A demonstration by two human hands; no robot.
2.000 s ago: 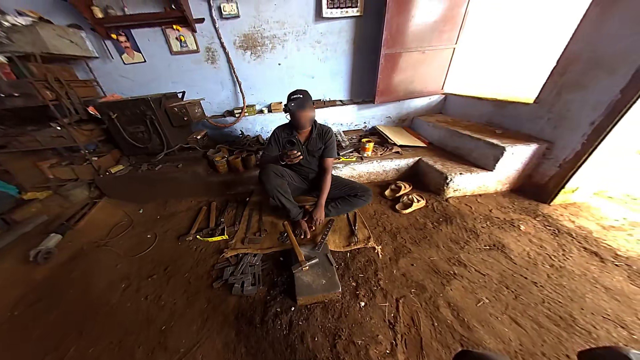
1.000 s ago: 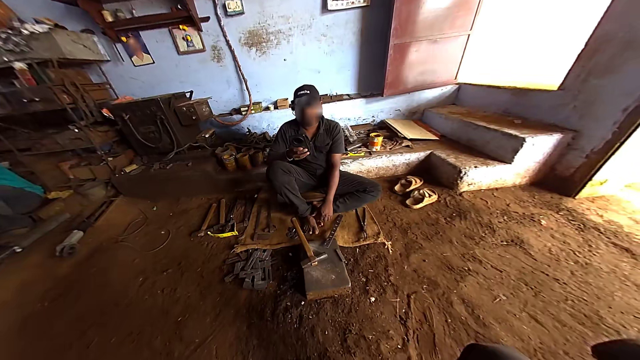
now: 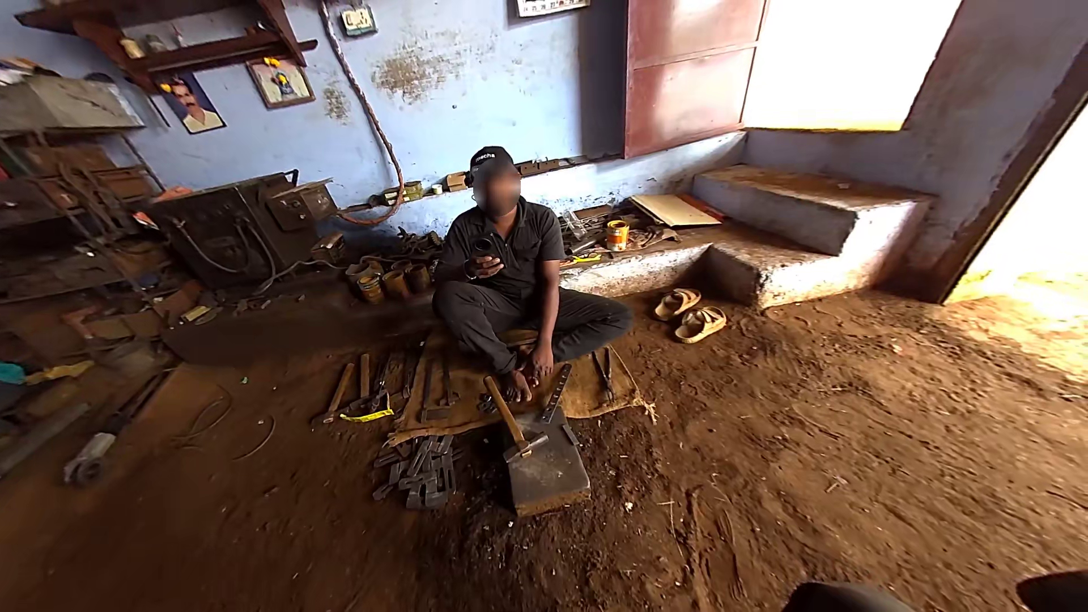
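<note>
Neither my left hand nor my right hand shows in the head view. Across from me a person [image 3: 506, 246] sits cross-legged on a burlap sack [image 3: 629, 395], one hand around a dark object and the other low by the feet. A wooden-handled hammer [image 3: 507, 411] lies on a flat metal block [image 3: 548, 472], its head on the block's top. At the block's far edge is a dark metal strip with holes [image 3: 557, 393]. Several flat metal pieces [image 3: 429, 476] are piled left of the block. Tongs [image 3: 604, 374] lie on the sack's right part, and more hammers [image 3: 340, 391] rest left of it.
Sandals [image 3: 700, 324] lie on the dirt floor beside concrete steps [image 3: 807, 263]. A paint can [image 3: 617, 235] stands on the ledge. A dark metal cabinet [image 3: 229, 229] and cluttered shelving [image 3: 68, 195] line the left side. Two dark rounded shapes [image 3: 841, 597] show at the bottom right edge.
</note>
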